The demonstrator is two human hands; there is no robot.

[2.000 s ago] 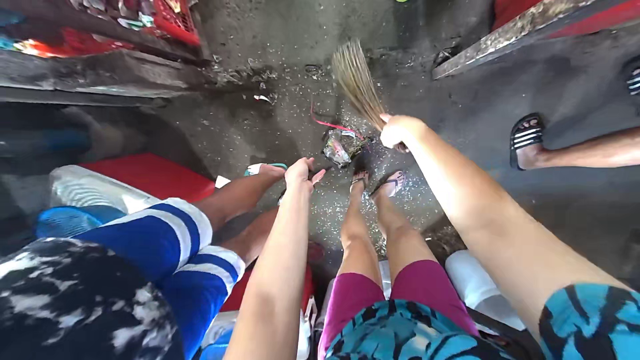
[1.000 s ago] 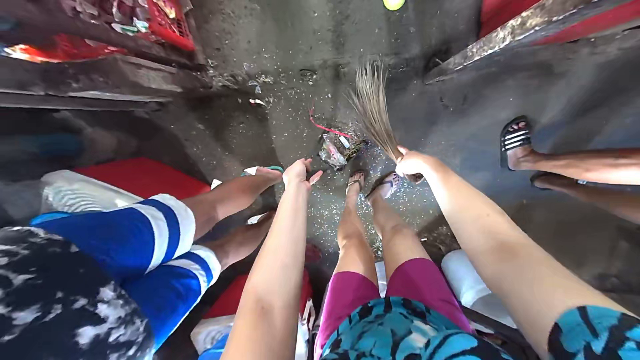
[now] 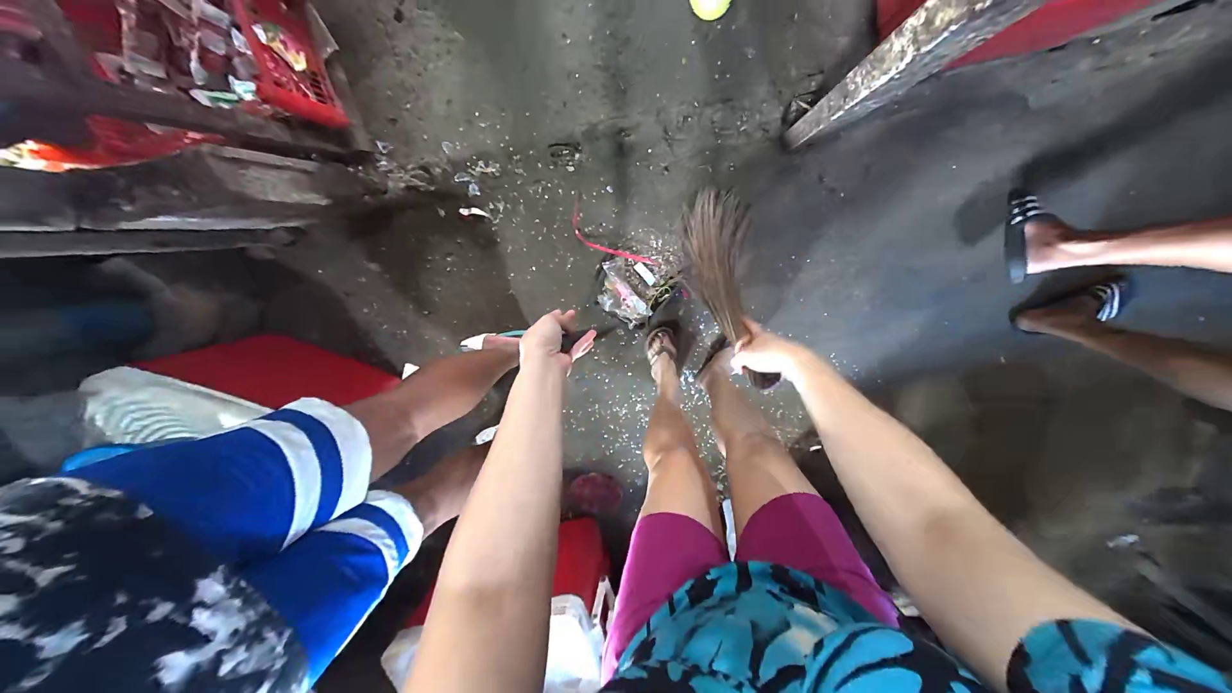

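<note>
My right hand [image 3: 765, 351] is closed around the bound handle end of a stick broom [image 3: 717, 245], whose bristles fan out away from me over the wet floor. Just left of the bristles lies a small heap of litter [image 3: 630, 289] with clear plastic and dark bits. A pink strip [image 3: 606, 248] trails from that heap. My left hand [image 3: 555, 342] hangs above the floor, left of the heap, with thumb and fingers apart and nothing seen in it. Small white specks lie scattered around my feet.
A seated person in blue shorts [image 3: 221, 481] is close on my left. Another person's feet in striped slides [image 3: 1025, 236] are at the right. Worn ledges [image 3: 866, 87] stand at upper right and upper left, with a red crate [image 3: 289, 67] at upper left. A yellow-green round object [image 3: 710, 8] is at the top.
The broom's bristles have swung toward me and now lie beside the litter heap; earlier they pointed farther out. The feet at the right have shifted. My left hand stays in much the same place.
</note>
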